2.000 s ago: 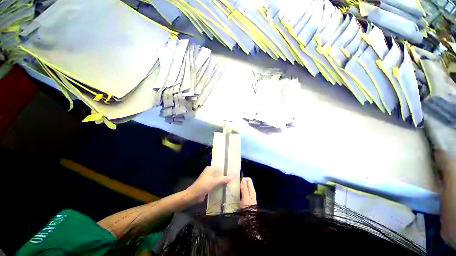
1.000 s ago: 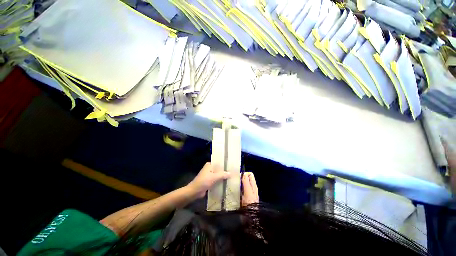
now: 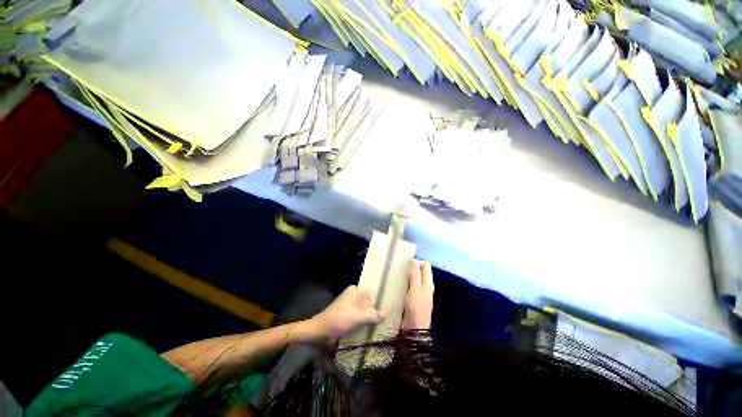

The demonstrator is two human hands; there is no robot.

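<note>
A pale grey-beige zipper strip with a dark line down its middle is held over the dark gap in front of the table edge, its top end tilted right. My left hand grips it from the left, thumb on its face. My right hand is at its right edge, fingers extended upward and close together; its palm is hidden by dark hair, so its hold is unclear. The strip's lower end is also partly behind hair. No snips are visible.
The long pale table bears a left strip pile, a centre strip pile, large yellow-edged panels at left and an overlapping panel row at back. A panel stack is below the edge at lower right.
The strip has tilted, its top end leaning right, and both hands have shifted slightly right and down in view with it. The person's arm at the right edge is no longer seen.
</note>
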